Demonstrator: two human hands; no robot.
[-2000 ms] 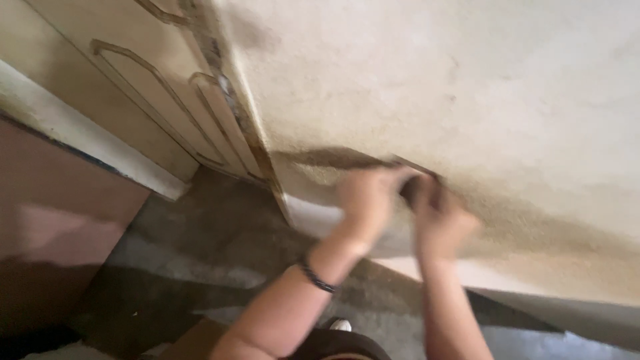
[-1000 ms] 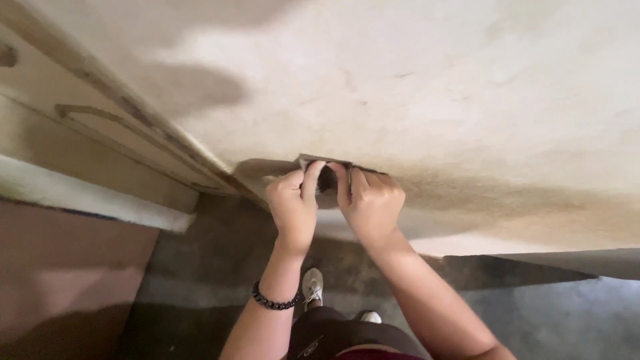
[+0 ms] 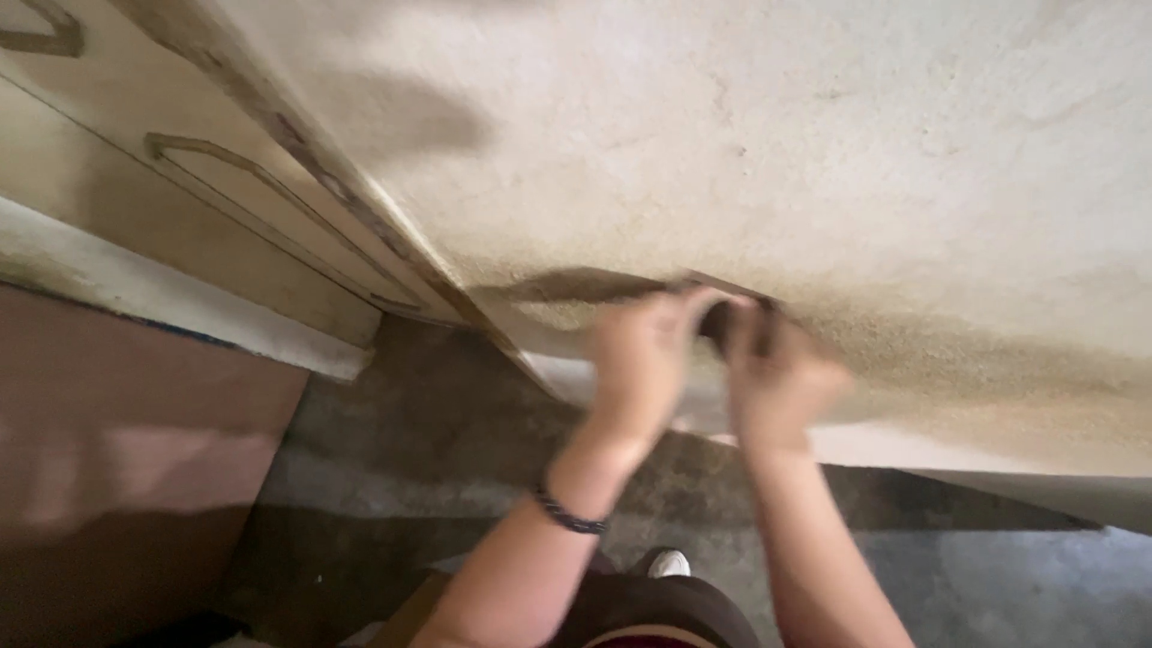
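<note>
Both of my hands hold a thin, dark, flat piece, possibly sandpaper point(image 3: 720, 326), against the lower part of a cream plastered wall point(image 3: 702, 162). My left hand point(image 3: 643, 360) grips its left side, and my right hand point(image 3: 783, 373) grips its right side, the thumbs close together. Motion blurs both hands, and the fingers hide most of the piece. The wall surface around and to the right of it is rough and brownish. A dark beaded bracelet point(image 3: 569, 515) circles my left wrist.
A worn door frame edge point(image 3: 360, 202) and a cream panelled door point(image 3: 207, 198) with raised moulding stand at the left. A pinkish-brown panel point(image 3: 126, 432) is at the lower left. Below lies a dark concrete floor point(image 3: 432, 396), where one white shoe point(image 3: 670, 564) shows.
The hands stay on the held piece low on the wall in all frames, sharp one second ago and blurred now. The view has shifted, with more of the door showing than one second ago.
</note>
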